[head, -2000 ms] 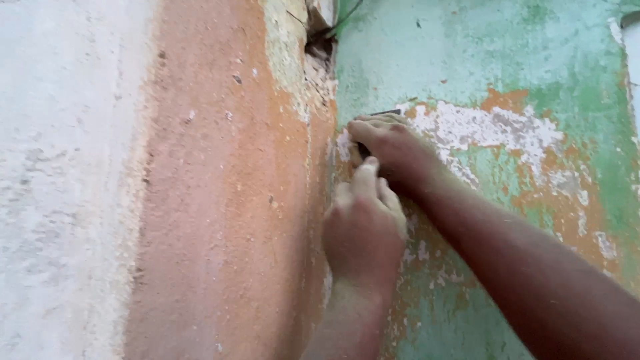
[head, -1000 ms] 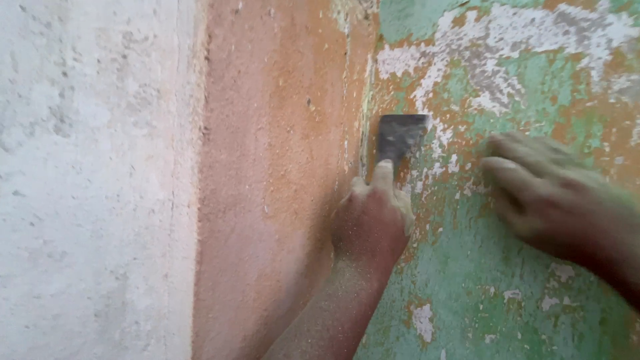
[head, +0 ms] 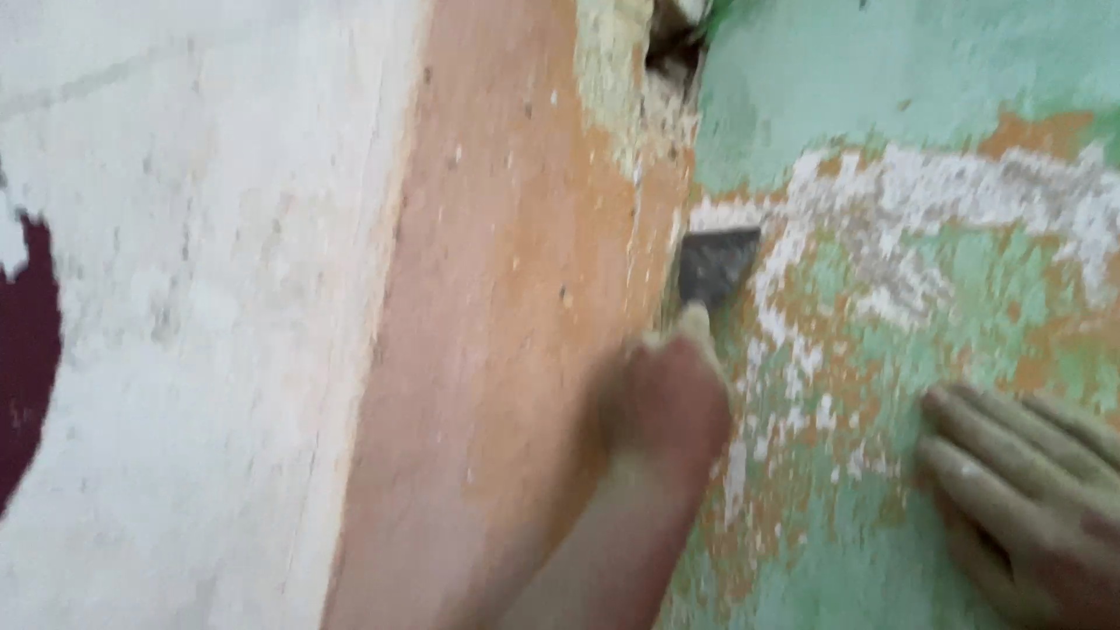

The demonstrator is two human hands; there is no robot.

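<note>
My left hand (head: 674, 394) is closed around the handle of a putty knife, its index finger laid along the base of the blade. The dark metal blade (head: 719, 262) points up, against the green wall (head: 787, 114) right beside the inner corner. White and orange patches (head: 927, 197) show where the green paint is gone around the blade. To the lower right, my right hand (head: 1024, 499) rests on the green wall with nothing visible in it, its fingers extended and lying near one another.
An orange-pink painted band (head: 490, 332) runs down the wall left of the corner, with white wall (head: 201, 350) beyond it. A broken hole (head: 675, 44) opens at the top of the corner. A dark maroon patch (head: 26, 350) shows at the far left edge.
Two seconds ago both hands were together by the corner; the right hand has since come away to the right and lies on the wall. The putty knife remains in the left hand.
</note>
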